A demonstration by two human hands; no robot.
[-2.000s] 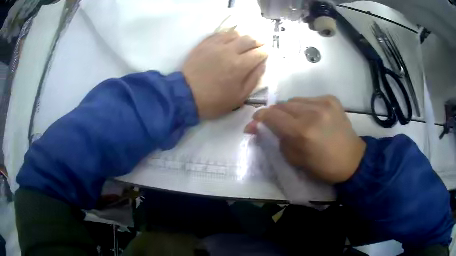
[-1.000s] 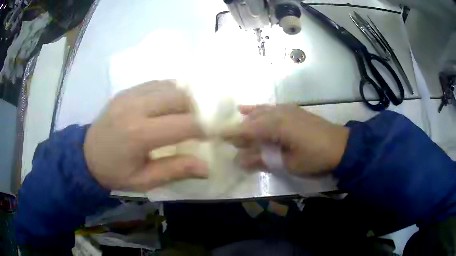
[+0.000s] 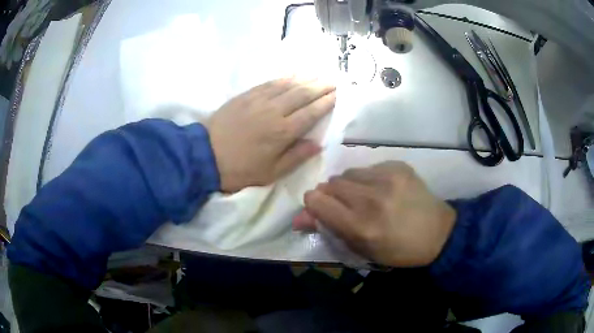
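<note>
A white to cream fabric piece (image 3: pixel 241 218) lies on the machine table under my left hand (image 3: pixel 270 133), rumpled toward the front edge. My left hand is flat on it with fingers stretched toward the needle area. My right hand (image 3: pixel 378 211) is closed near the front edge, thumb and fingers pinching the narrow white strip (image 3: pixel 333 140), which runs up toward the needle. The presser foot and needle (image 3: pixel 344 55) are in bright lamp light just beyond my left fingertips. Glare hides where strip and fabric meet.
The sewing machine head (image 3: pixel 345 16) is at the top. Black-handled shears (image 3: pixel 482 110) and slim silver tools (image 3: pixel 498 68) lie right of the needle. A folded white panel (image 3: pixel 42 110) lies along the left table edge. A round metal disc (image 3: pixel 391 78) is right of the foot.
One second ago both hands held the fabric together in front of the machine. My left hand has moved up and right, now flat on it; my right hand has moved slightly down with the strip.
</note>
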